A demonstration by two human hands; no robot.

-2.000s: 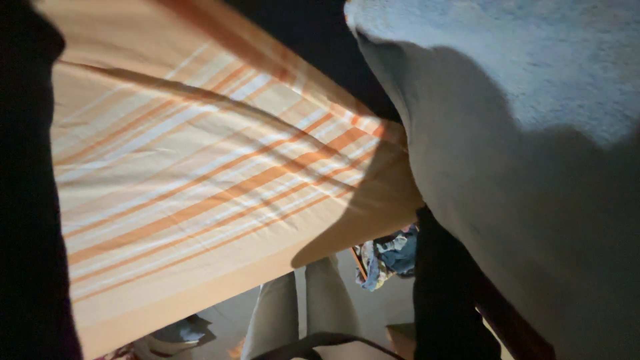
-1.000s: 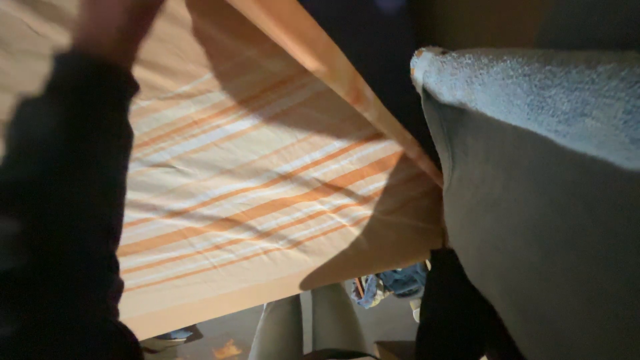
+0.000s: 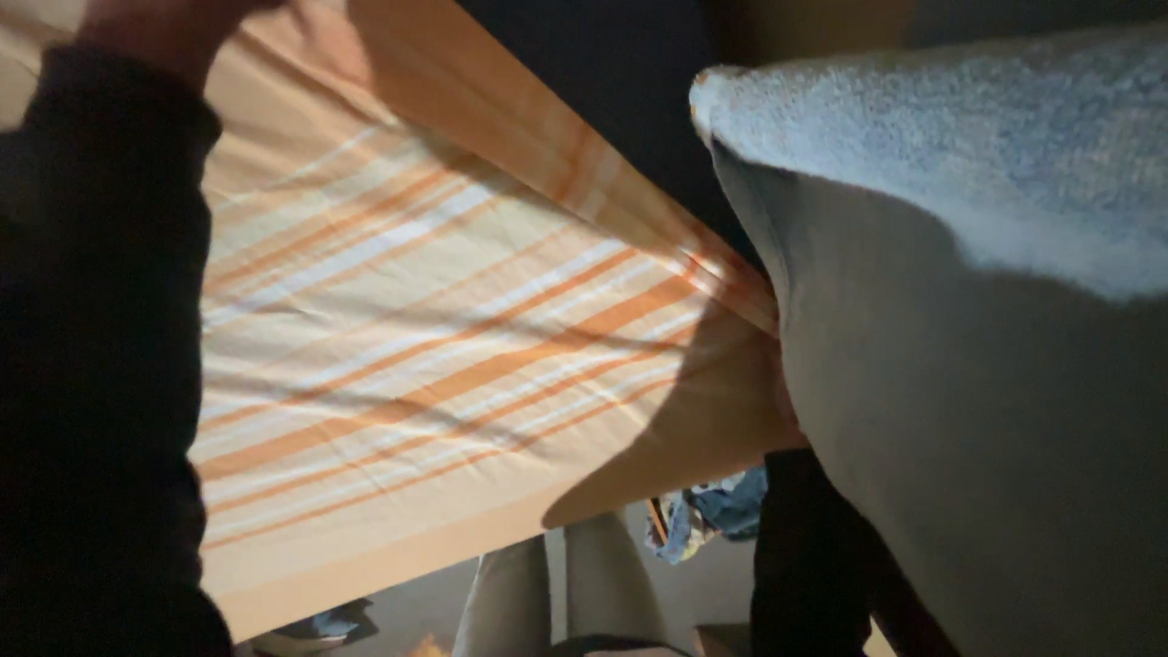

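Observation:
An orange, cream and white striped cloth, seemingly a bed sheet [image 3: 438, 347], spreads across the view with creases and a folded-over upper right edge. At the top left, my left hand [image 3: 169, 32] is over or on this cloth, its fingers cut off by the frame's top; a dark sleeve covers the arm. Only a sliver of my right hand [image 3: 787, 397] shows at the cloth's right corner, above a dark cuff. The rest of it is hidden behind a large grey-blue padded fabric item [image 3: 958, 383], perhaps a pillow, which fills the right side.
My legs in light trousers [image 3: 602, 584] show below the cloth's lower edge. Crumpled blue patterned fabric [image 3: 721, 511] lies beyond that edge, near the right sleeve. Another bluish item [image 3: 333, 622] is on the floor at lower left. A dark surface [image 3: 620, 91] borders the cloth's folded edge.
Two seconds ago only the dark left sleeve showed at the left; now the left hand is in view too. The cloth's upper right edge shows a broader fold than one second ago.

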